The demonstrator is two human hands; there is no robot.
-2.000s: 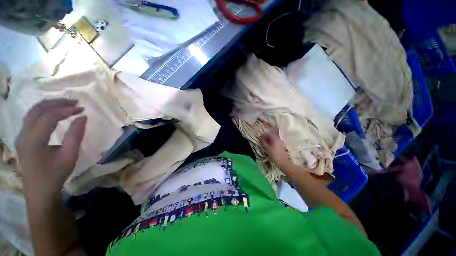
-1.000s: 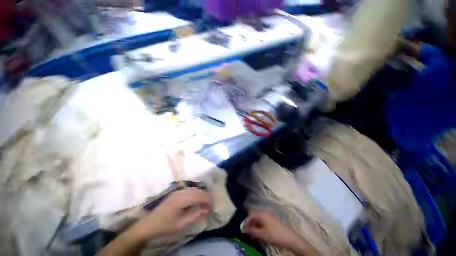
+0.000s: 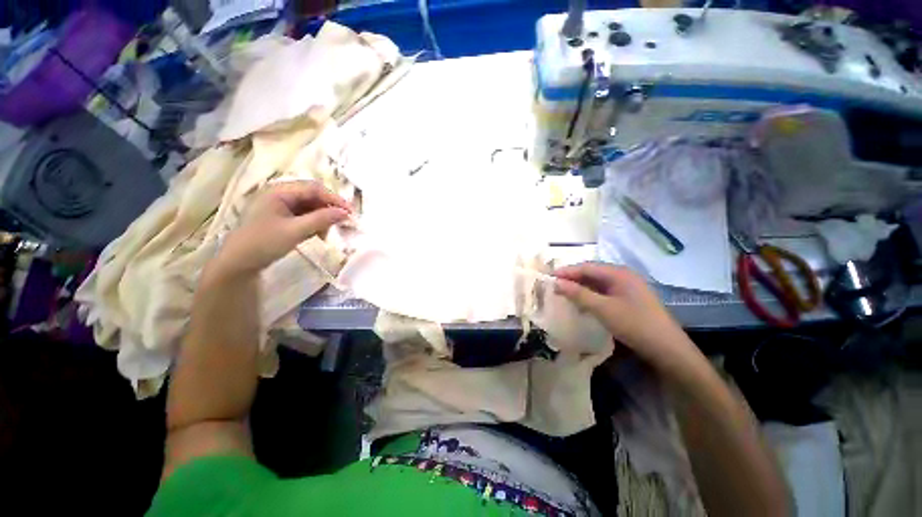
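Note:
A cream garment panel (image 3: 445, 252) lies on the white tabletop, washed out by the lamp, and its lower part (image 3: 480, 389) hangs over the front edge toward the lap. My left hand (image 3: 293, 224) pinches cloth at the panel's left side, next to the big cream pile (image 3: 202, 222). My right hand (image 3: 596, 288) pinches the panel's right edge between thumb and fingers, just below the needle area. The presser foot and needle (image 3: 581, 162) are behind my right hand, with no cloth visibly under them.
The sewing machine head (image 3: 708, 81) spans the back right. A slim blue-green tool (image 3: 652, 224) lies on white paper (image 3: 698, 252). Red and orange scissors (image 3: 773, 285) lie right of it. A ruler strip (image 3: 708, 311) runs along the front edge. Cream bundles (image 3: 657, 444) hang below right.
The view has swung left. My left hand has moved left to the panel beside the pile. My right hand has left the bundles at the right and come up to the panel's right edge.

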